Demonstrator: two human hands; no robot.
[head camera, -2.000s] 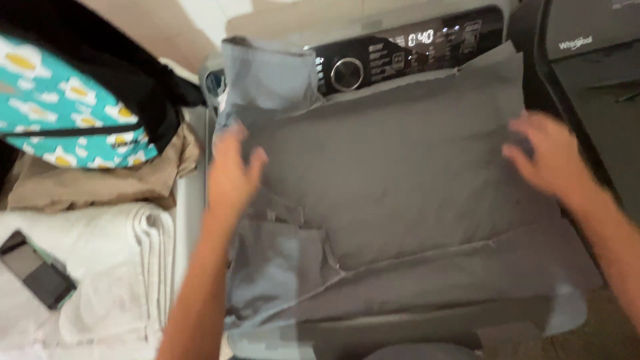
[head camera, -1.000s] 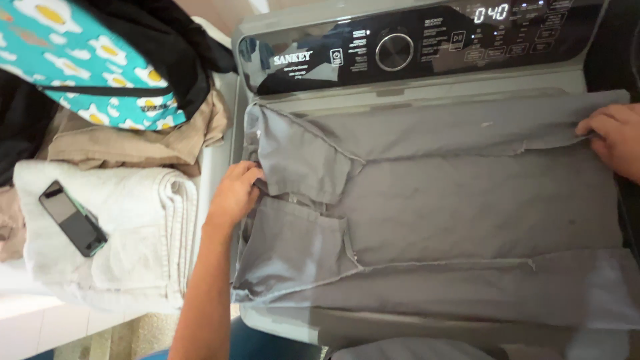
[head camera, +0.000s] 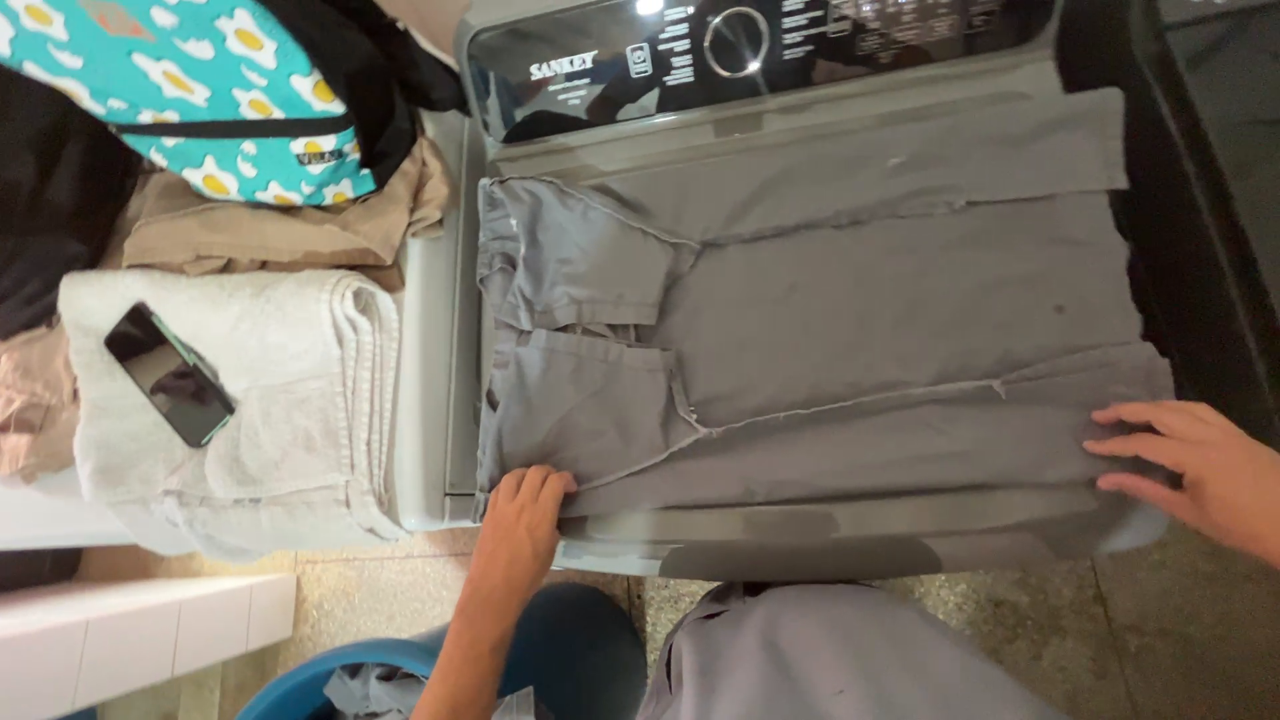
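Observation:
A grey cloth garment (head camera: 860, 300) with two pocket-like panels and raw seams lies spread flat over the lid of a Sankey washing machine (head camera: 740, 545). At its lower left corner my left hand (head camera: 528, 505) holds the edge, the fingertips on top and the thumb not clearly seen. My right hand (head camera: 1175, 460) rests at the lower right edge, its fingers apart and touching the cloth lightly or just above it; which one I cannot tell. The machine's black control panel (head camera: 620, 80) with a round dial runs along the back.
At left, a folded white towel (head camera: 270, 390) bears a smartphone (head camera: 170, 375). Behind it are brown cloth (head camera: 280, 225) and a turquoise bag with an egg print (head camera: 240, 90). Below stands a blue tub (head camera: 340, 655) with grey cloth inside. Dark machinery borders the right side.
Both hands have moved toward the near edge of the garment, my left from the middle of its left edge, my right from the far right corner. The cloth lies flatter than two seconds ago.

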